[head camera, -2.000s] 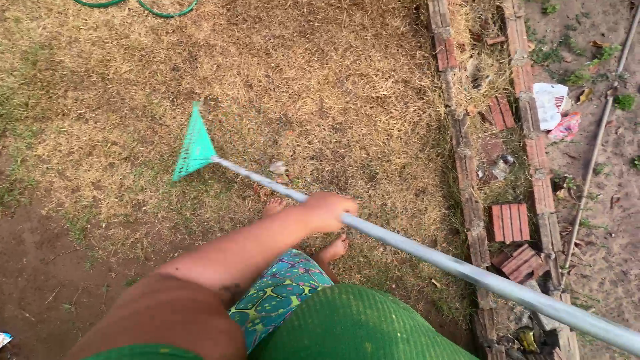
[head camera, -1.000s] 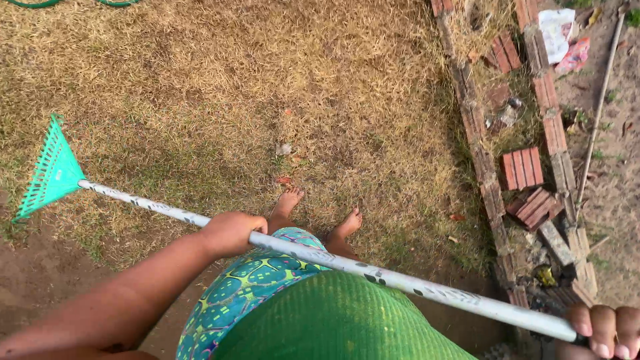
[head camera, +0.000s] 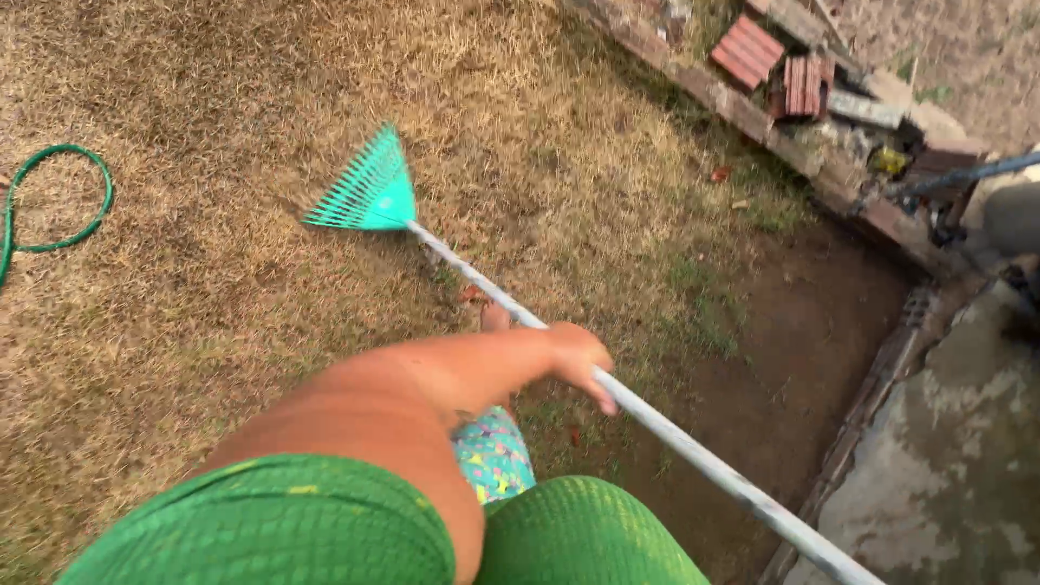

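Observation:
A leaf rake with a green plastic head [head camera: 378, 191] and a long pale handle [head camera: 715, 475] runs from the upper middle down to the lower right. My left hand [head camera: 581, 361] is around the middle of the handle, its arm reaching across from the lower left. The rake's tines point left over dry grass [head camera: 268, 162]. My right hand is out of the frame, and the handle's far end is cut off at the bottom edge. Below the handle, part of a bare foot [head camera: 495, 317] shows.
A green hose [head camera: 108, 191] lies looped at the left. A low brick border [head camera: 723, 97] crosses the upper right, with loose red bricks [head camera: 747, 52] beside it. Bare soil [head camera: 800, 325] and a stained concrete slab [head camera: 934, 455] lie at the right.
The view has swung a good deal, and the concrete slab now shows. The rake head sits farther from the left edge. My right hand, on the handle's end one second ago, is out of view.

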